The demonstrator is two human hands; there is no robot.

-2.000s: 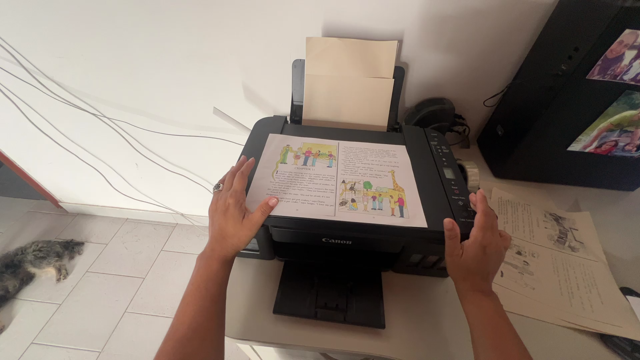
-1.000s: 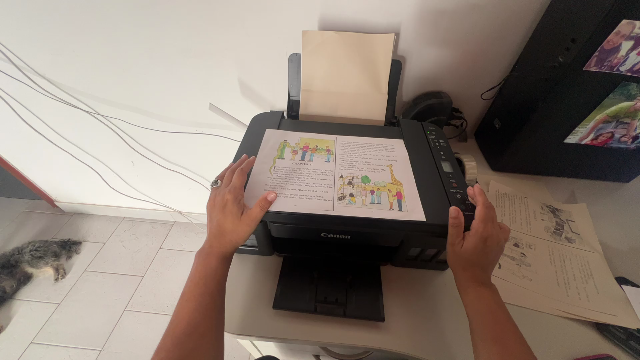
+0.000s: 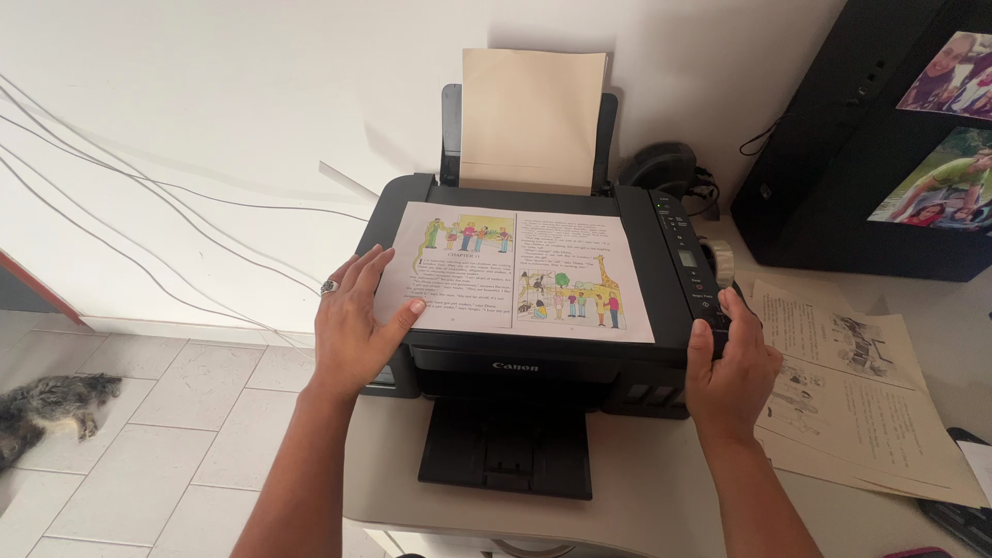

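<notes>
A black Canon inkjet printer stands on a white desk, its lid closed. On the lid lies an illustrated printed sheet with two pages of text and coloured drawings. My left hand, with a ring on one finger, rests over the lid's left edge, its thumb on the sheet's lower left corner. My right hand touches the printer's front right corner beside the control panel, fingers apart and nothing held. Cream paper stands upright in the rear feeder. The output tray extends at the front.
More printed sheets lie on the desk at right, near a partly seen black keyboard. Behind them stands a black computer case with photos on it. A roll of tape is beside the printer. Cables hang at left; a furry animal lies on the floor.
The paper in the rear feeder, showing as two offset pieces two seconds ago, now looks like one even stack. Both hands have stayed at the printer's sides.
</notes>
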